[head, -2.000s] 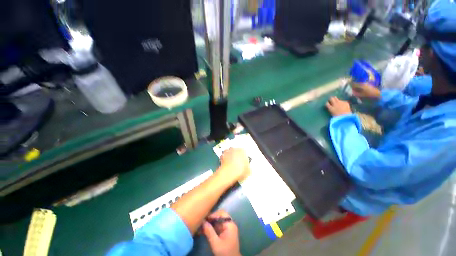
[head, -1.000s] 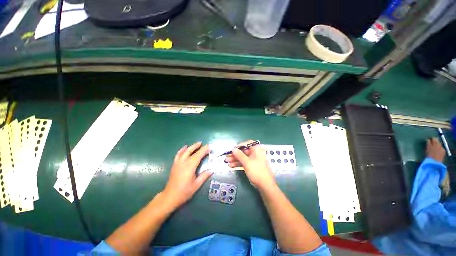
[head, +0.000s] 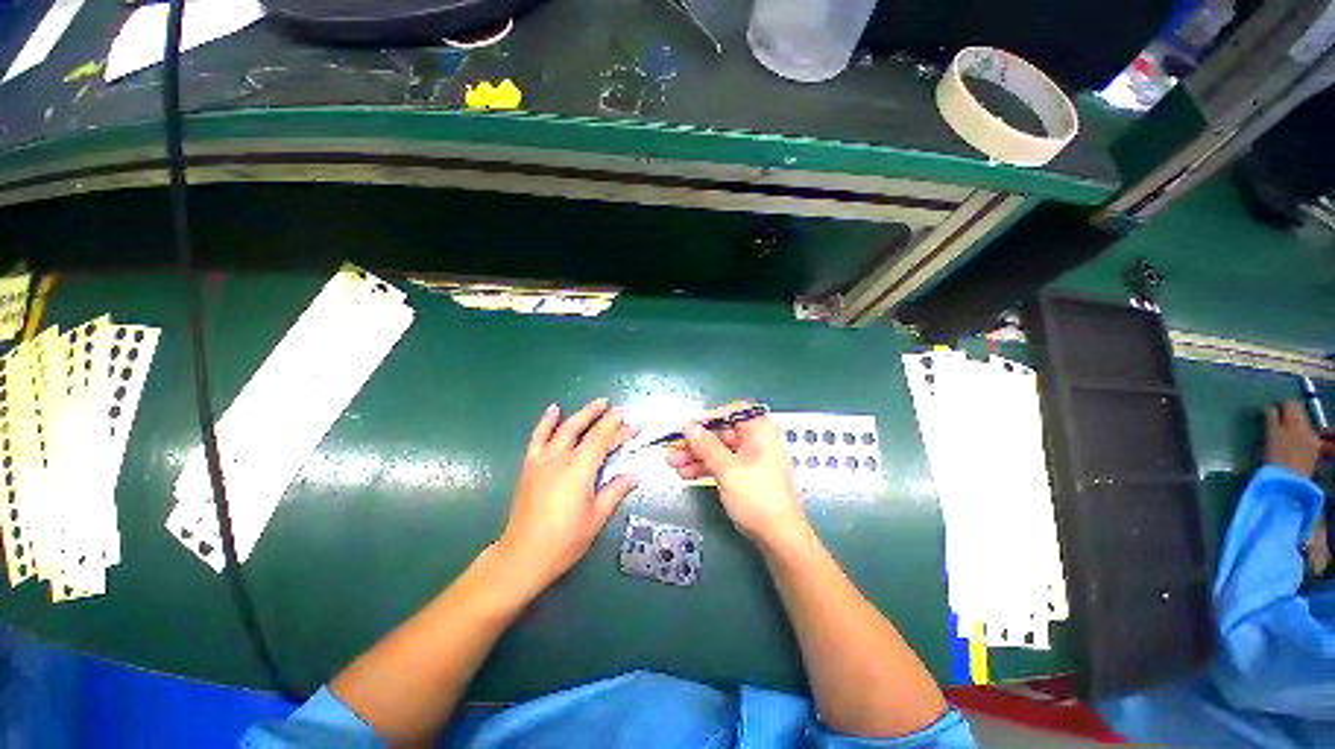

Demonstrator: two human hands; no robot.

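A white adhesive pad sheet with two rows of black dots lies crosswise on the green bench, its left part under my hands. My right hand holds dark, slim tweezers, with the tip pointing left over the sheet's left part. My left hand rests at the sheet's left end with its fingers apart; whether it presses the sheet is hard to tell. A small grey housing with round holes lies flat on the bench just below the sheet, touched by neither hand.
White sheets and a black divided tray lie at right. Slanted strips and fanned cream strips lie at left, a black cable hanging before them. A tape roll sits on the shelf. A co-worker's sleeve shows at right.
From two seconds ago, the view has turned down and left; my left hand has left the right-hand sheets for the dotted sheet. In the last second the hands have barely moved.
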